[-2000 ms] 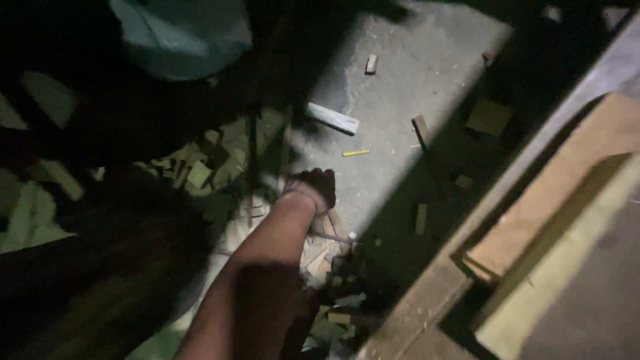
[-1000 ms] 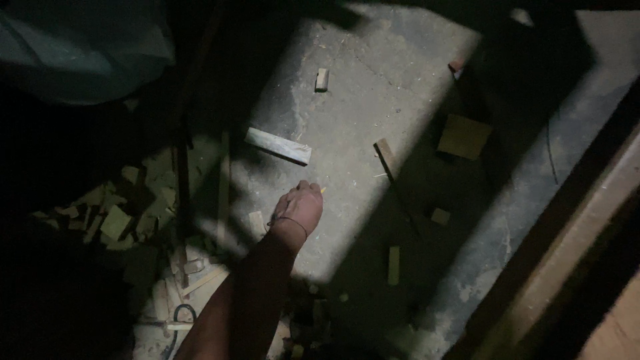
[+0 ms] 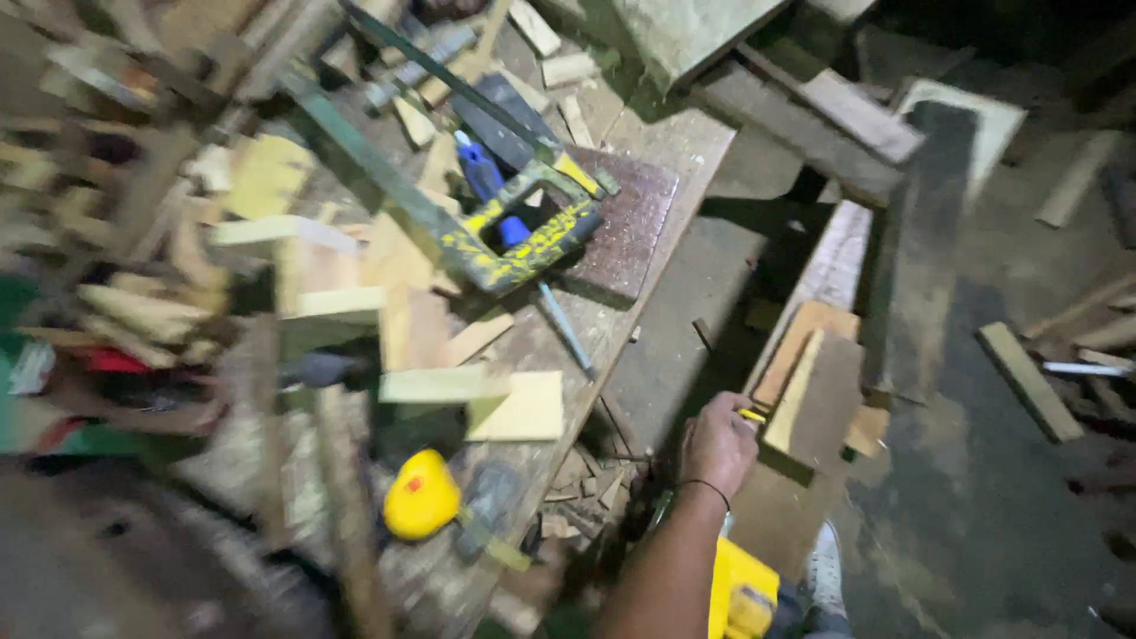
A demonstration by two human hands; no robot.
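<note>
My left hand (image 3: pixel 721 444), with a dark band at the wrist, is closed on a small yellow stick (image 3: pixel 751 415), likely a pencil, whose end shows past the fingertips. It is beside stacked wood blocks (image 3: pixel 821 399). My right hand is not in view. Left of the hand, a wooden workbench (image 3: pixel 612 355) carries a hand saw (image 3: pixel 524 240) with a yellow-flecked handle, a blue-handled tool (image 3: pixel 479 169), a grey-blue rod (image 3: pixel 565 330), a yellow tape measure (image 3: pixel 422 494) and a pale square wood piece (image 3: pixel 519 406).
Offcuts and wood strips crowd the bench's left side. Long boards (image 3: pixel 927 257) stand right of the stacked blocks. A yellow object (image 3: pixel 744 590) is beside my forearm, and a shoe (image 3: pixel 825 568) stands on the concrete floor (image 3: pixel 958 497). A loose wood strip (image 3: pixel 1029 382) lies farther right.
The yellow stick lay on the floor two seconds ago; my left hand reached down and took it, and now holds it beside the stacked blocks. The view has swung to the bench.
</note>
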